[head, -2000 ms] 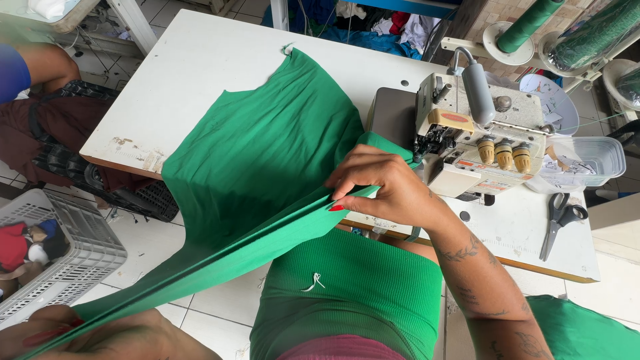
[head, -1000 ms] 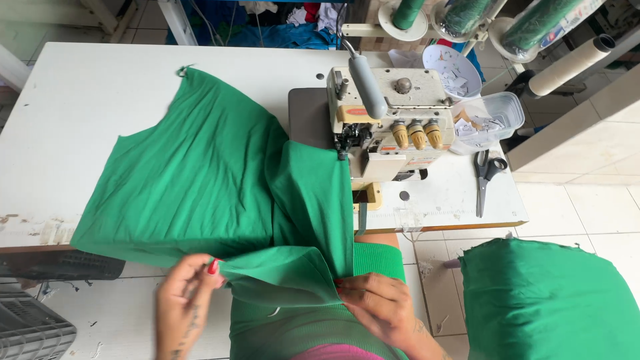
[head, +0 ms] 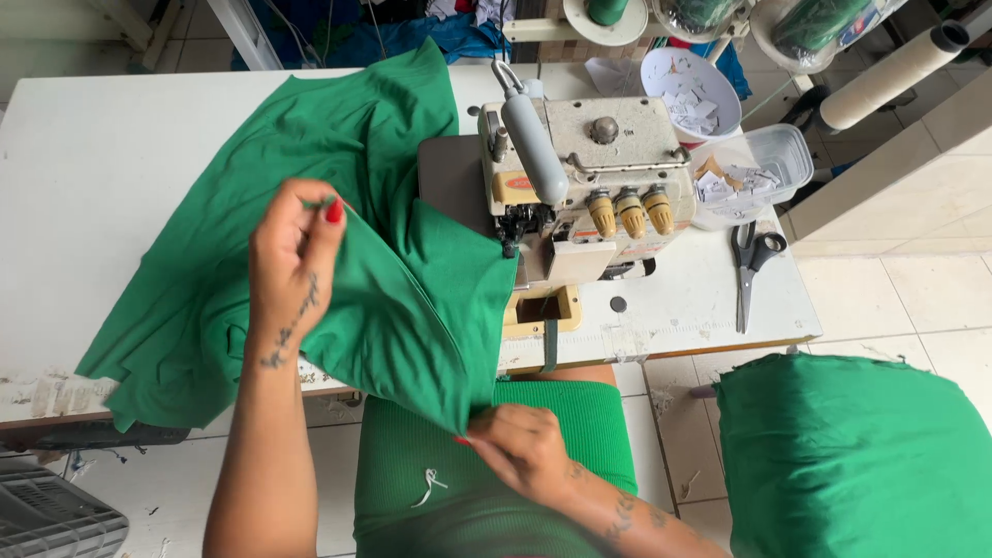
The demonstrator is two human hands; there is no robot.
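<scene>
A large piece of green fabric (head: 209, 263) lies across the white sewing table and hangs over its front edge. Pinched between the thumb and fingers of my left hand (head: 298, 240) is one part of its edge, lifted above the table. My right hand (head: 527, 449) grips a lower part of the same edge, over my lap. Between both hands the edge runs taut in a diagonal. The fabric's right side reaches the presser foot area of an overlock sewing machine (head: 597, 147); whether the foot clamps it cannot be told.
Black-handled scissors (head: 745, 271) lie right of the machine. Behind them are a plastic tub (head: 783, 159) and a round bowl (head: 701, 74) with paper scraps. Thread cones (head: 891, 77) stand at the upper right. More green fabric (head: 852, 457) is piled at the lower right, a grey crate (head: 54, 511) at the lower left.
My left hand has risen from the table's front edge to above the tabletop, lifting the fabric edge. The fabric on the table is now more bunched and its far end reaches the table's back edge.
</scene>
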